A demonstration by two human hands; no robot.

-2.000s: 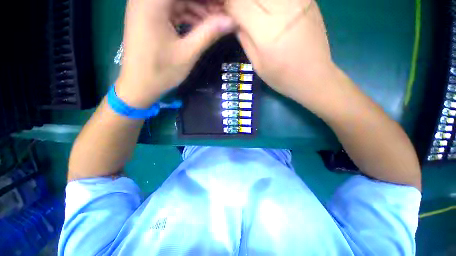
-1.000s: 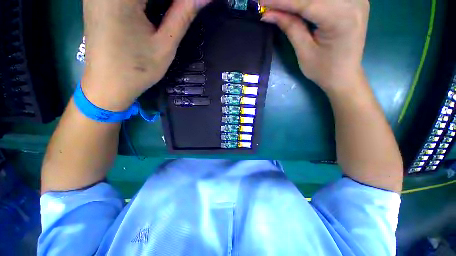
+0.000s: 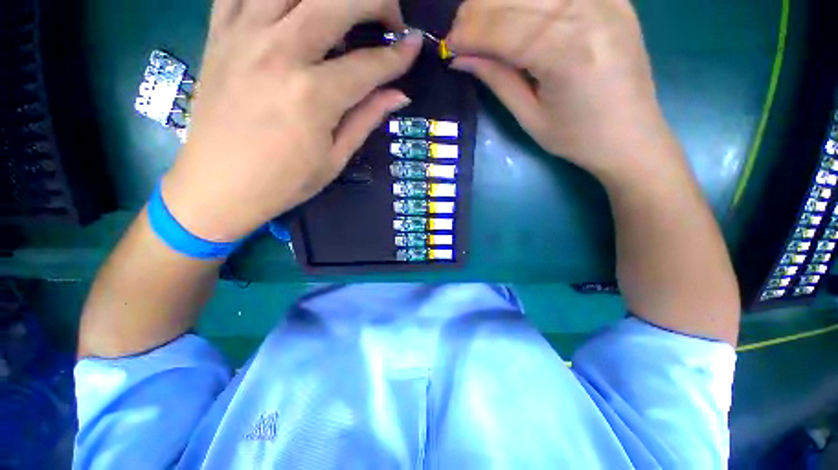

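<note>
My right hand [image 3: 551, 78] pinches the yellow end of a battery cell [image 3: 446, 49] between thumb and finger above the tray's upper part. My left hand [image 3: 285, 110], with a blue wrist strap, holds a small silvery piece [image 3: 401, 37], which looks like the circuit board, at its fingertips. A thin wire runs between the two pieces. The black assembly tray [image 3: 345, 240] lies below. Its right column holds several housings with green boards and white-yellow cells [image 3: 424, 170]. The left column is mostly hidden by my left hand; one black housing [image 3: 356, 173] shows.
A board panel [image 3: 161, 87] lies on the green mat [image 3: 542, 229] left of my left hand. Another black tray [image 3: 37, 138] is at the far left. A filled tray [image 3: 799, 248] with two bright columns is at the far right. A yellow-green line [image 3: 764, 119] crosses the mat.
Since a second ago, my left hand has moved right and its fingertips have closed in near my right hand's. The board panel at the left shows more. The view has shifted slightly.
</note>
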